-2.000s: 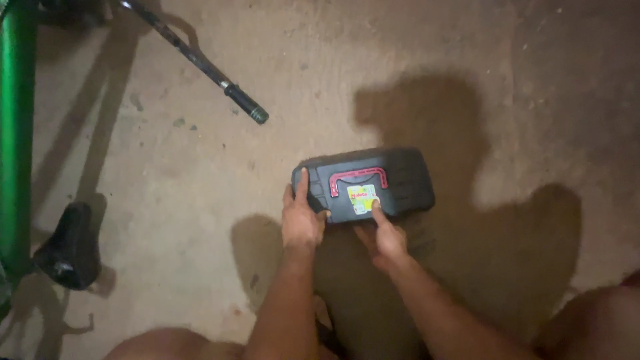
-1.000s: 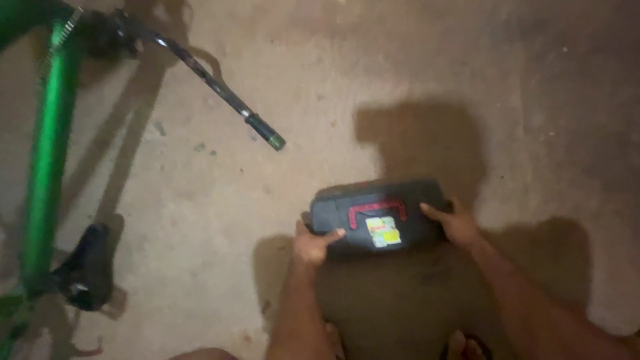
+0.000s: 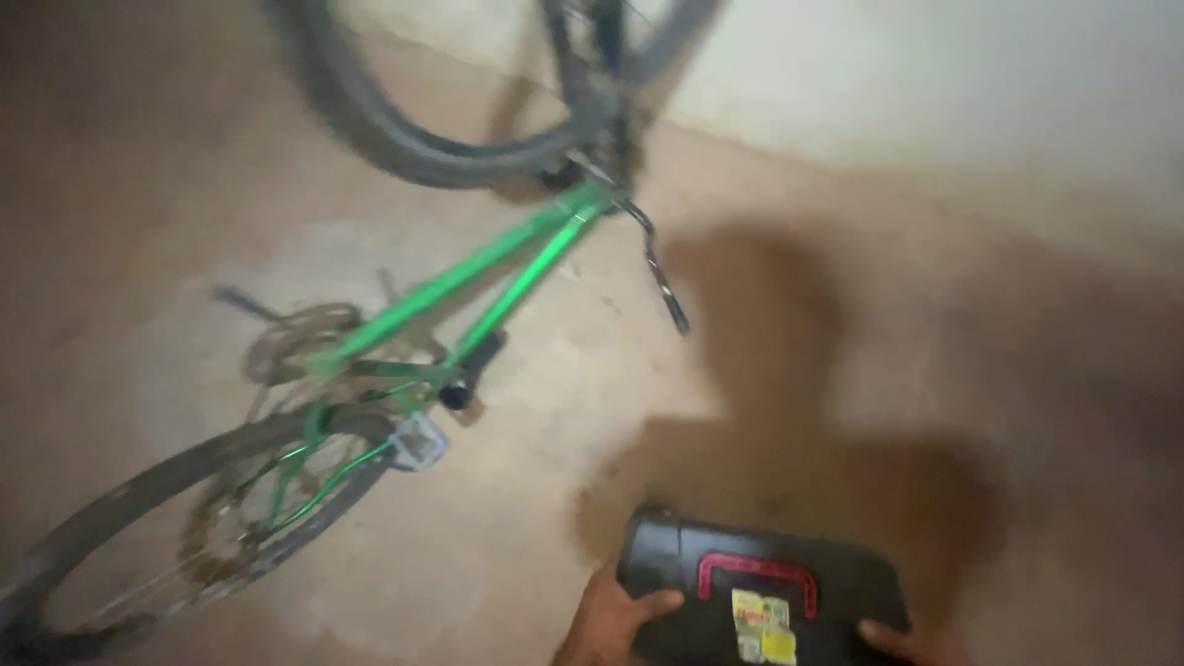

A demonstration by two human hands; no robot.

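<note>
A black plastic toolbox (image 3: pixel 832 573) with a red handle (image 3: pixel 758 566) and a yellow-and-white label is at the bottom, right of centre. My left hand (image 3: pixel 615 615) grips its left end, the thumb lying on top. On the right, my right hand (image 3: pixel 897 640) holds the other end, with the thumb over the top face; most of this hand is cut off by the frame edge. The lower edge of the box is out of view.
A green bicycle (image 3: pixel 435 296) rests upside down at the left, its front wheel (image 3: pixel 435 157) at the top and rear wheel (image 3: pixel 83 546) at the lower left. One handlebar end (image 3: pixel 680 319) points toward the box. A pale wall (image 3: pixel 971 83) stands behind the floor.
The view has swung widely, now showing the whole bicycle. My right hand has gone from the box's lower edge to its right end; both hands remain on the box.
</note>
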